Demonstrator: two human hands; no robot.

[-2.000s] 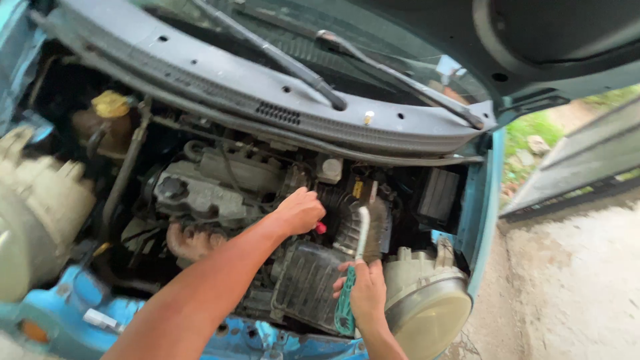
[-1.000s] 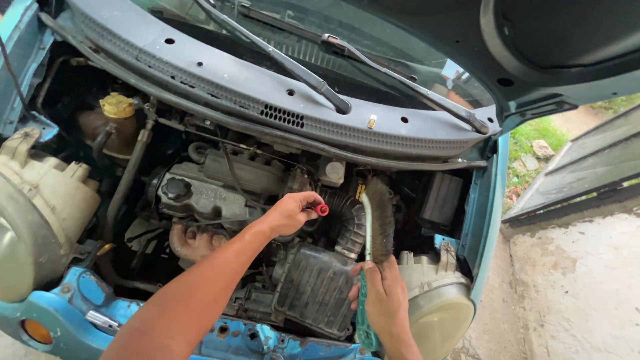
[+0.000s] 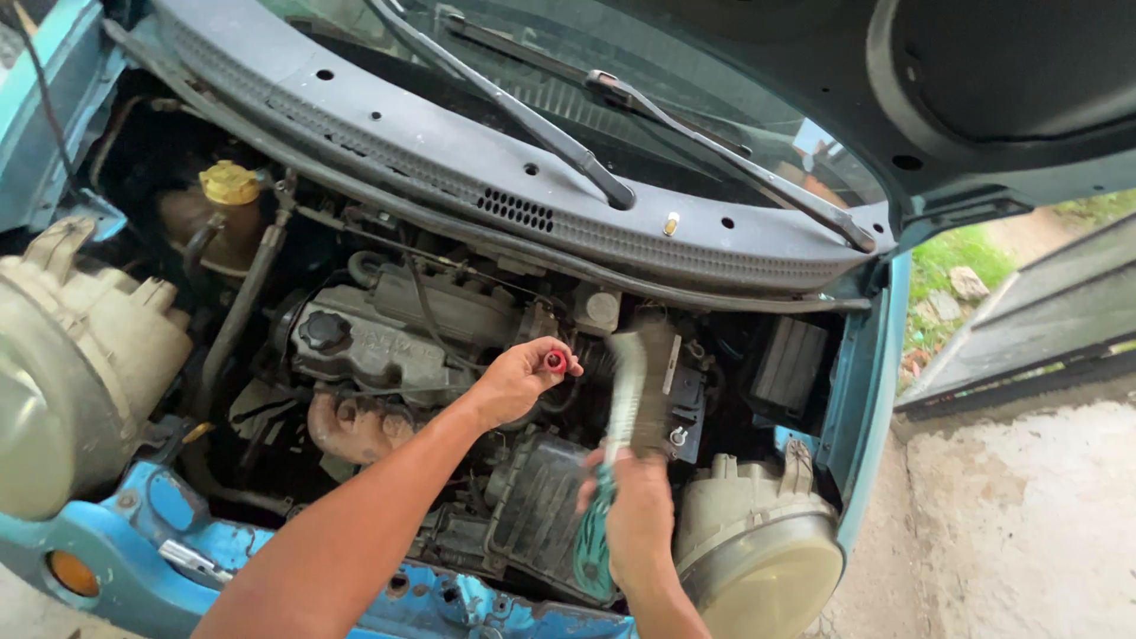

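Observation:
Between the fingers of my left hand (image 3: 524,382) is a small red cylindrical piece (image 3: 556,361) with a round opening, above the middle of the engine bay. My right hand (image 3: 635,501) grips a teal handle (image 3: 593,541), from which a pale curved shaft or bristled head (image 3: 627,382) rises, blurred by motion; its exact kind cannot be told. Below and between the hands lies the black air filter housing (image 3: 541,506). The engine valve cover (image 3: 377,351) with its black oil cap (image 3: 325,329) is left of my left hand. The battery (image 3: 688,404) shows partly, right of the pale shaft.
Headlamp housings (image 3: 759,532) flank the bay. A metal socket-like tool (image 3: 191,561) rests on the blue front panel (image 3: 444,603). A small brass-coloured piece (image 3: 672,224) lies on the windscreen cowl (image 3: 603,217). The raised bonnet (image 3: 1003,80) overhangs the right; a yellow-capped reservoir (image 3: 229,183) stands left.
The pale-shafted tool in my right hand has shifted and now blurs. My left hand still holds the red piece, whose round opening now faces the camera.

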